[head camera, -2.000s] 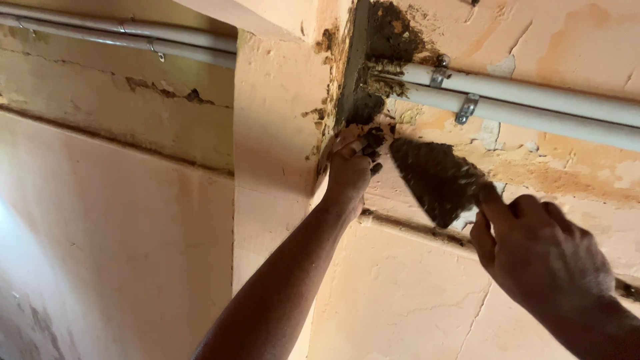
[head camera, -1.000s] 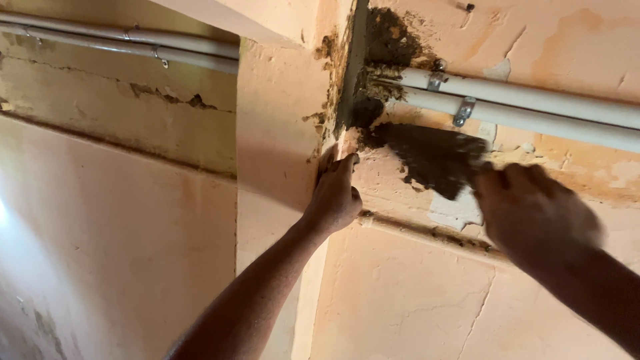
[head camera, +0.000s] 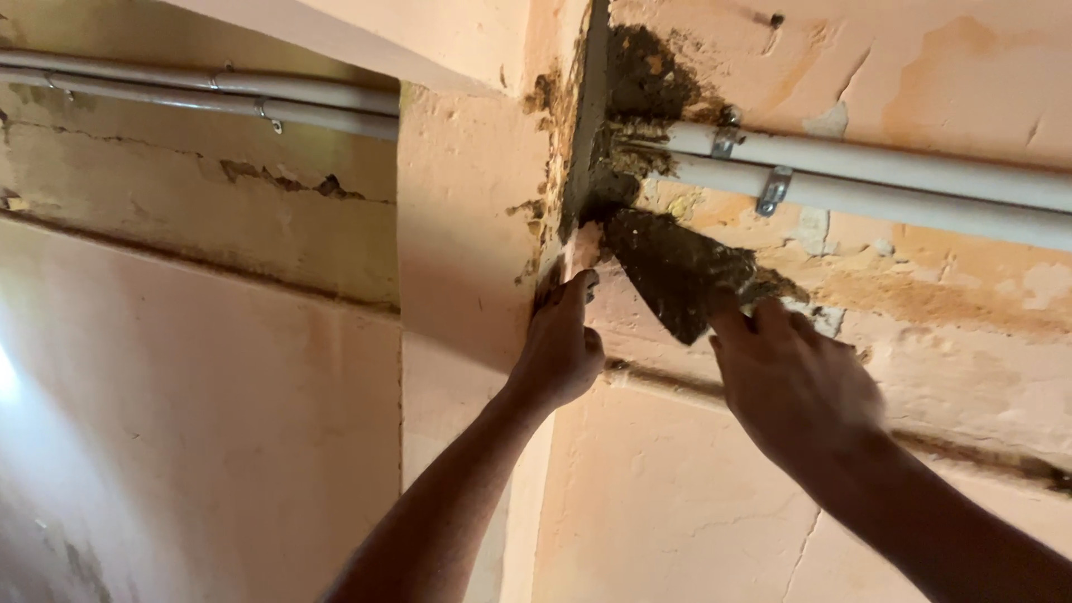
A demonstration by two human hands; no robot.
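My right hand [head camera: 791, 368] grips a pointed masonry trowel [head camera: 670, 268], its blade coated in dark wet mortar. The blade's tip lies at the inner corner of the wall, just below the grey mortar [head camera: 593, 126] spread along the pillar's edge. Lower left of the blade, my left hand [head camera: 559, 347] rests against the pillar's edge, fingers pointing up; a dark bit shows at its fingertips, and whether it holds anything I cannot tell. More dark mortar [head camera: 649, 75] covers the wall above the pipe ends.
Two white pipes [head camera: 879, 176] run along the right wall, fixed by metal clamps [head camera: 774, 191]. The peach pillar [head camera: 469, 218] stands left of my hands. Beyond it, more pipes [head camera: 318, 100] cross a cracked wall. A narrow ledge [head camera: 670, 383] runs below the trowel.
The trowel has turned between frames, and its tip is now at the corner. My left hand has moved down from the mortared corner, where it was two seconds ago.
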